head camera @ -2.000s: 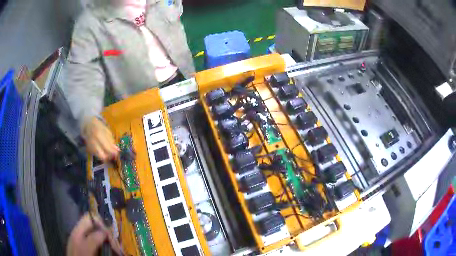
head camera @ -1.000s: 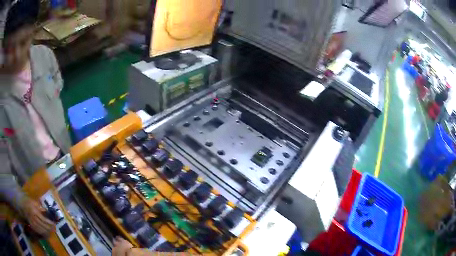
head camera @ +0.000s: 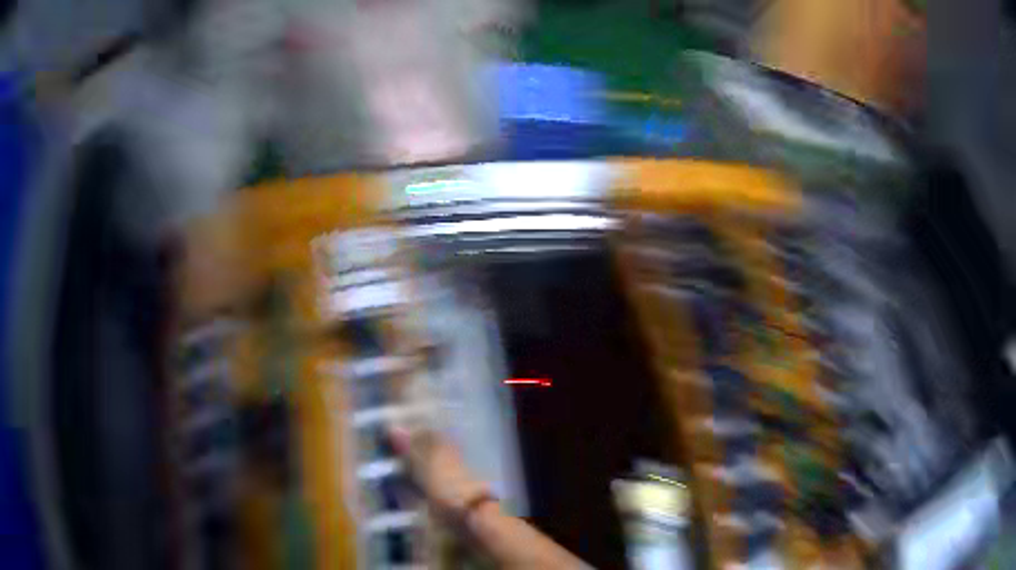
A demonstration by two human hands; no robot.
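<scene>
The whole view is strongly blurred. The left orange tray (head camera: 315, 445) shows a white socket strip (head camera: 359, 292) with dark squares. My right hand (head camera: 440, 468) reaches in from the bottom, over or beside this strip's right edge; a thin dark band shows on it. Its fingers are smeared, so I cannot tell whether it holds anything. My left hand is not in view. The right orange tray (head camera: 657, 323) carries rows of dark power adapters (head camera: 730, 390).
A dark gap (head camera: 568, 323) with a small red light lies between the trays. Silver rails (head camera: 501, 226) cross behind it. A person in grey (head camera: 412, 100) stands opposite, near a blue stool-like object (head camera: 546, 100). A pale panel (head camera: 958, 512) is at lower right.
The view has swung back left from the test station and red and blue baskets. The adapter-loaded tray now lies at the right, apart from the left tray. My right hand is further into view.
</scene>
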